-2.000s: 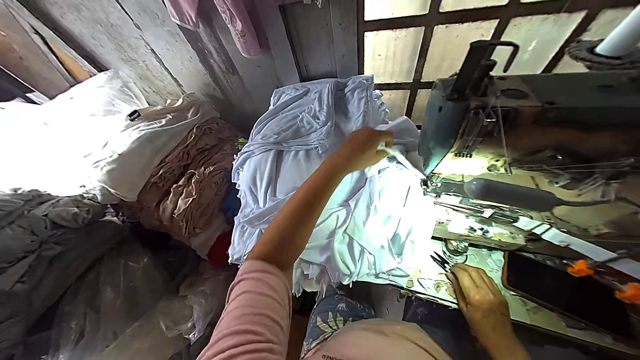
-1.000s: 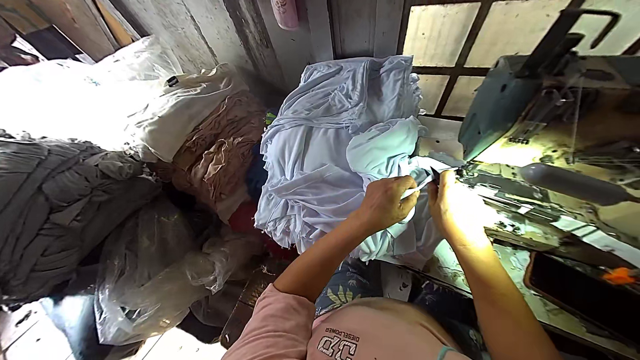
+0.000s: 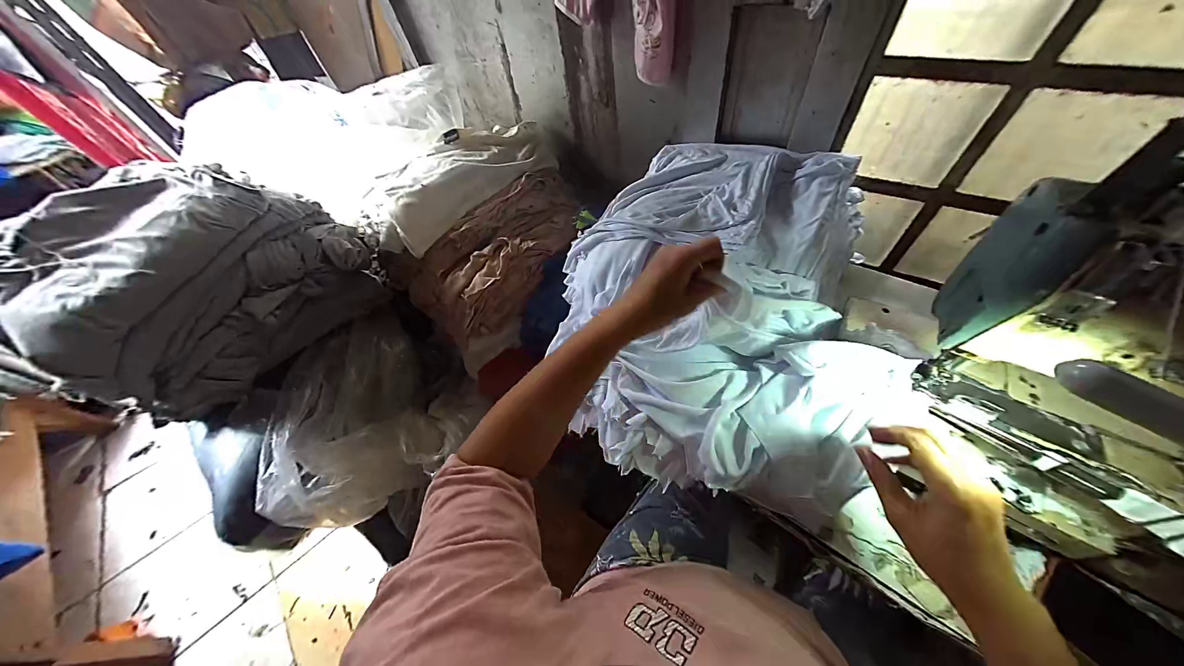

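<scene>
My left hand [image 3: 680, 277] is closed on a fold of white fabric [image 3: 731, 301] above the middle of a tall pile of white cloth pieces [image 3: 712, 203]. Its fingertips are partly hidden by the back of the hand. My right hand [image 3: 934, 481] is at the front right edge of that pile, thumb and fingers apart, close to the lit white cloth [image 3: 832, 407]. Whether its fingertips touch the cloth is not clear. Just right of the cloth is the needle area of a sewing machine [image 3: 994, 268], under a bright lamp.
Left of the pile lie brown cloth pieces [image 3: 490, 268], a cream cloth [image 3: 462, 185] and a big grey cloth bundle [image 3: 176, 287]. Clear plastic bags [image 3: 342, 444] rest below them by the tiled floor [image 3: 166, 546]. A barred window [image 3: 953, 120] stands behind the machine.
The view has swung left. My hands, together near the machine's needle one second ago, are now apart: the left is over the pile, the right at its front right edge.
</scene>
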